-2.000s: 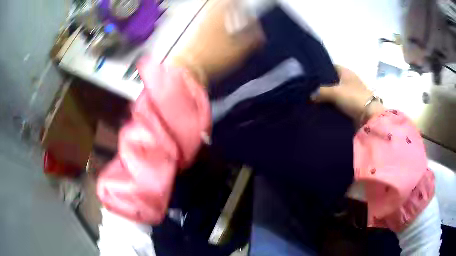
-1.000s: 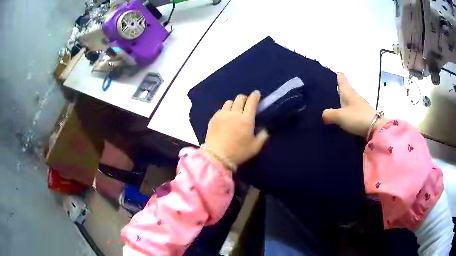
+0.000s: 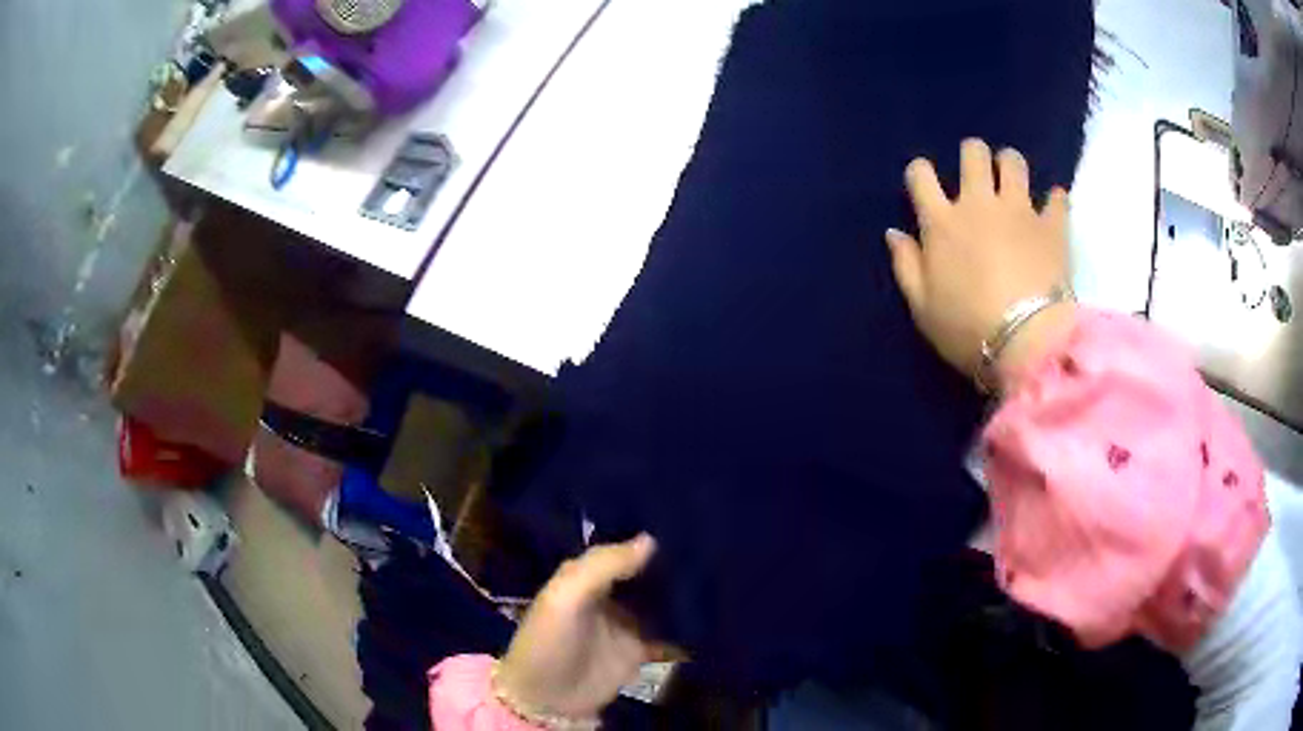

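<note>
A large dark navy fabric panel [image 3: 815, 329] lies spread over the white table and hangs over its front edge. Its edges are raw, with loose threads at the upper right. My right hand [image 3: 993, 257] lies on the panel, palm down with fingers spread. My left hand [image 3: 579, 636] is low, below the table edge, at the panel's lower left edge. Its thumb points right over dark cloth; its fingers are partly hidden, so its grip is unclear. More dark cloth [image 3: 422, 643] hangs at lower left.
The sewing machine's needle plate [image 3: 1193, 229] is at right, its head [image 3: 1272, 129] cut off by the rim. A purple device [image 3: 386, 50] and a small grey metal piece [image 3: 407, 182] are on the table at left. A cardboard box [image 3: 200, 364] and clutter are below left.
The smaller folded navy piece with the pale strip is no longer seen. The large panel now reaches farther up the picture. My left hand has moved down off the table; my right hand lies flatter.
</note>
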